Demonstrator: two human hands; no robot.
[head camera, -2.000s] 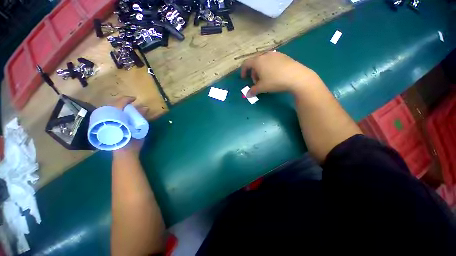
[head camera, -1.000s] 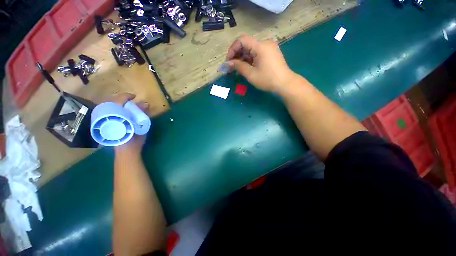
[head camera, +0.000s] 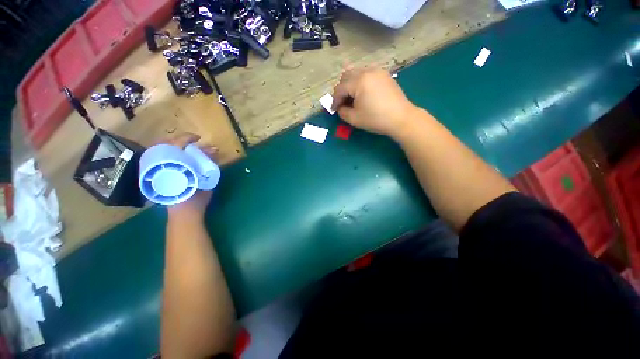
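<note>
My left hand (head camera: 189, 203) is behind and under a pale blue roll (head camera: 168, 175) with a spoked core, beside the black box, and holds it; most of its fingers are hidden. My right hand (head camera: 370, 99) has its fingertips closed on a small white slip (head camera: 328, 103) at the near edge of the plywood. Another white slip (head camera: 314, 133) lies on the green mat (head camera: 302, 203) just below. A small red square (head camera: 343, 132) lies to its right, under my right hand. A further white slip (head camera: 482, 57) lies on the mat to the right.
Black-and-chrome parts (head camera: 217, 45) are heaped at the back, with a few apart (head camera: 126, 97) near the open black box (head camera: 105, 172). A dark pen-like tool (head camera: 76, 104) stands from the box. A red tray (head camera: 84, 59) is at back left, crumpled white strips (head camera: 31, 245) at left.
The slip has come off the mat beside the first slip in my right hand, uncovering the red square. My right hand has moved up and left overall. My left hand still holds the roll.
</note>
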